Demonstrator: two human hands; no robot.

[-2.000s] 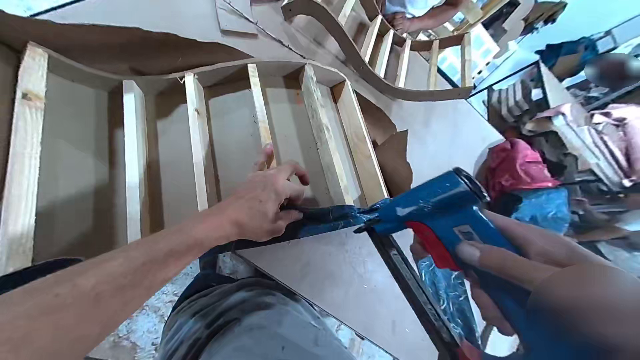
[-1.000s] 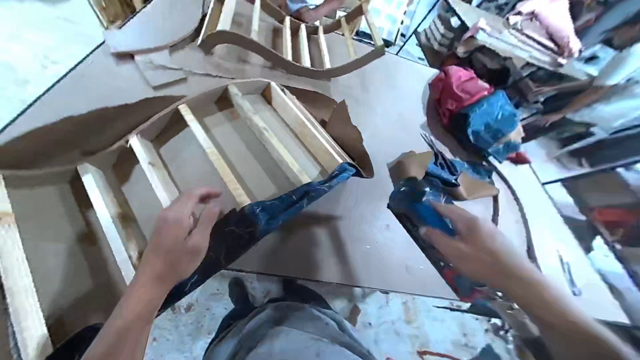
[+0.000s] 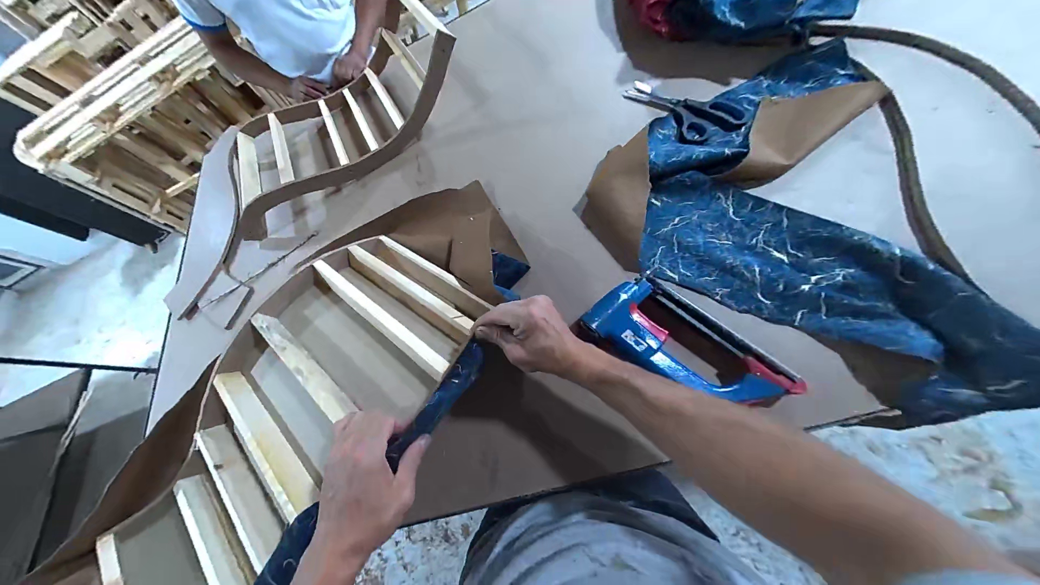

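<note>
A curved frame with wooden slats [image 3: 382, 315] lies on the table before me, with blue marbled covering material [image 3: 443, 398] along its near edge. My left hand [image 3: 370, 471] grips that material at the edge, thumb on the outer side. My right hand [image 3: 524, 333] pinches the material at the frame's right corner. The brown backing of the covering [image 3: 455, 231] spreads out behind the frame. Right of my right hand, a blue and red staple gun [image 3: 682, 345] lies on its side on the table, touched by neither hand.
Black-handled scissors [image 3: 699, 118] lie on a loose blue marbled piece [image 3: 780, 244] at the right. A co-worker [image 3: 284, 41] handles a second slatted frame [image 3: 341, 130] across the table [image 3: 520, 162]. Wooden frames [image 3: 122, 106] are stacked at upper left. A curved brown strip [image 3: 910, 162] lies far right.
The staple gun, in my right hand in both earlier frames, now lies on the table. My right hand has moved to the frame's corner and taken hold of the covering. The view has shifted.
</note>
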